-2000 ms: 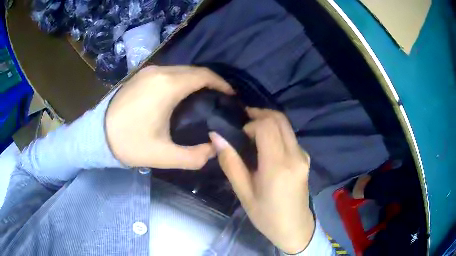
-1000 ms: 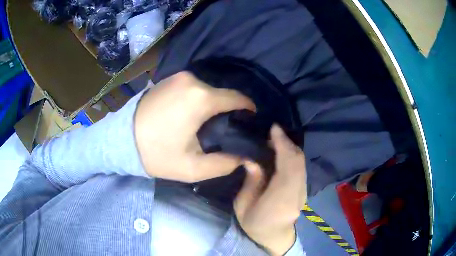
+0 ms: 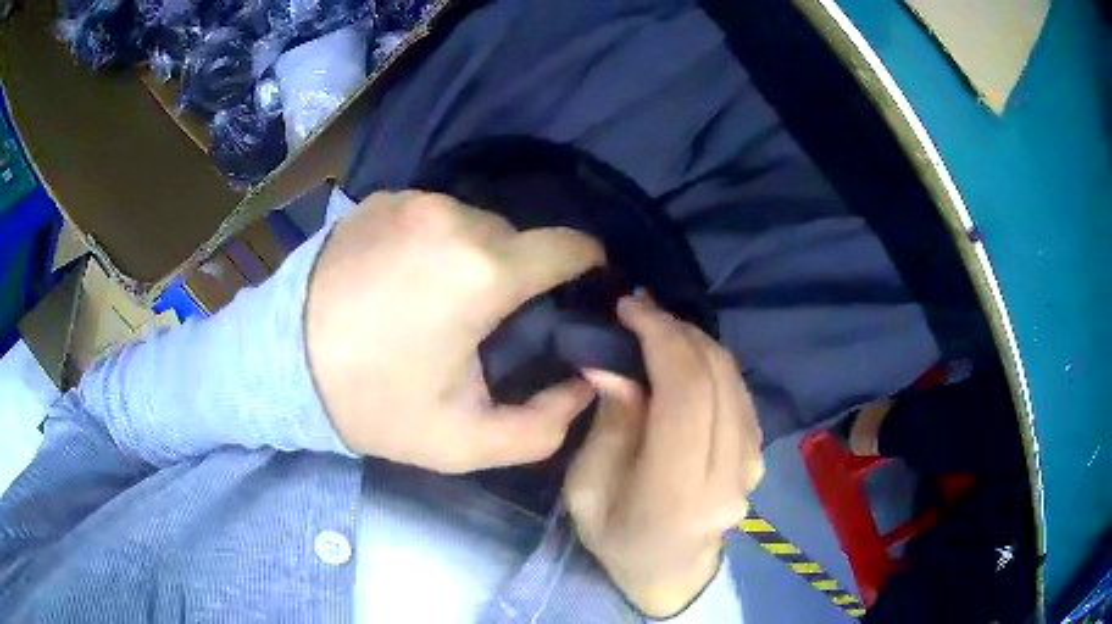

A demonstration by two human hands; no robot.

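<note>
A dark ear pad (image 3: 527,350) lies between my two hands over my lap, on what looks like a headphone ear cup mostly hidden by the hands. My left hand (image 3: 409,329) wraps around its left side, thumb below and fingers above. My right hand (image 3: 668,451) grips its right side, thumb and fingertips pressed on the edge. The black headband (image 3: 659,226) curves above and to the right of the hands, over the dark cloth on my lap.
An open carton (image 3: 122,183) at the upper left holds bagged ear pads (image 3: 220,73) and a whitish packet (image 3: 323,83). The green bench (image 3: 1037,232) with a cardboard sheet (image 3: 988,43) is at the right. A red stool (image 3: 854,500) and part of a person are at the lower right.
The hands and ear pad have shifted right and slightly down since the earliest frame. More of the headband shows, and less of the ear pad shows between the hands.
</note>
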